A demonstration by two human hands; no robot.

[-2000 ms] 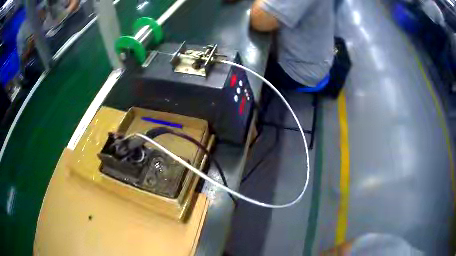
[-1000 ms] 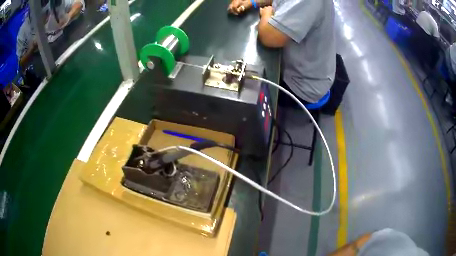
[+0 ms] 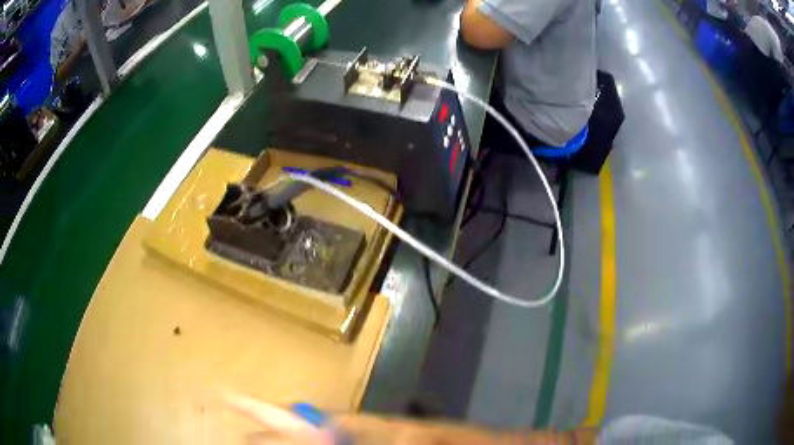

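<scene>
My right hand is low in the picture over the tan board. It is blurred, with a blue band at the wrist, and I cannot tell whether it holds anything. My left hand is not in view. Ahead of the board, the dark soldering iron stand sits in a tan tray. The soldering iron rests in the stand, with a white tube looping from it to the feeder. A blue pen lies in the tray behind it.
Behind the tray is the black solder feeder with red digits, beside a green-flanged wire reel. The green conveyor runs along the left. A seated person in grey is at the far right bench side. Dark cables hang beside the bench.
My right forearm and hand have come in from the lower right over the board. The view has shifted, so the tray and feeder sit higher than one second ago. The iron stays in its stand.
</scene>
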